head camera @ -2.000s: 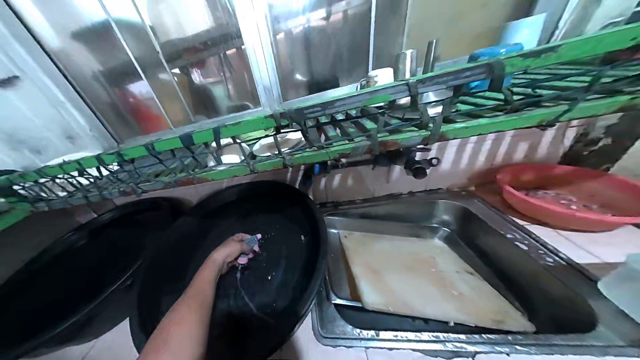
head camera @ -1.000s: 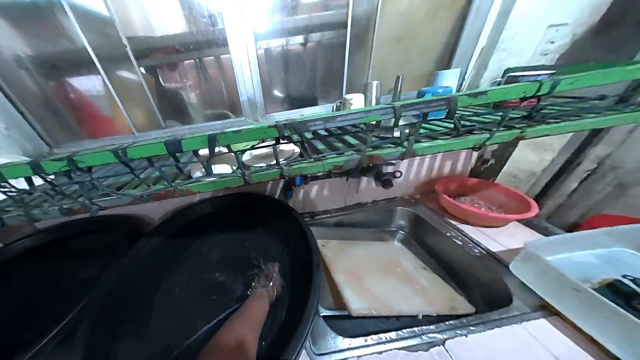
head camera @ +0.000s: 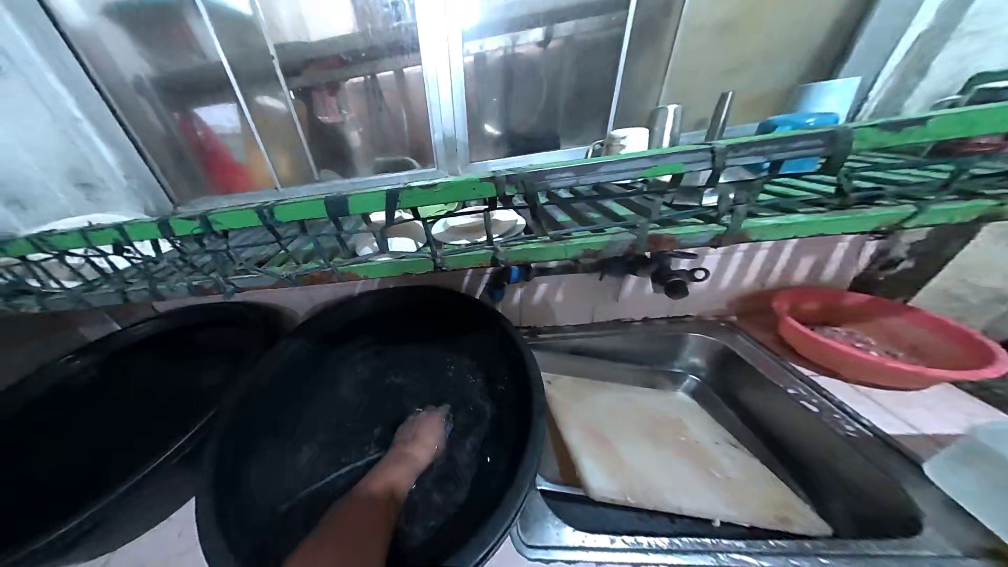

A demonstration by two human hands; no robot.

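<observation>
My left hand [head camera: 425, 433] reaches down into a large round black basin [head camera: 370, 339], which holds water. The fingers are partly under the rippling water, so whether they grip anything does not show. My right hand is out of view. To the right of the basin, a stained, pale cutting board [head camera: 669, 449] lies tilted in a stainless steel sink [head camera: 835, 465]. A second black basin [head camera: 126, 394] stands at the left, beside the first one.
A red plastic basin [head camera: 890, 339] with small pale pieces sits right of the sink. Above, a green rack [head camera: 567, 173] holds plates [head camera: 479, 227], metal cups [head camera: 664, 126] and a blue container [head camera: 799, 142]. A tap [head camera: 669, 276] juts from the tiled wall. A translucent container [head camera: 976, 472] is at the right edge.
Two seconds ago my left hand held a small greyish-pink piece above the basin; now its fingers are in the water. The view has shifted.
</observation>
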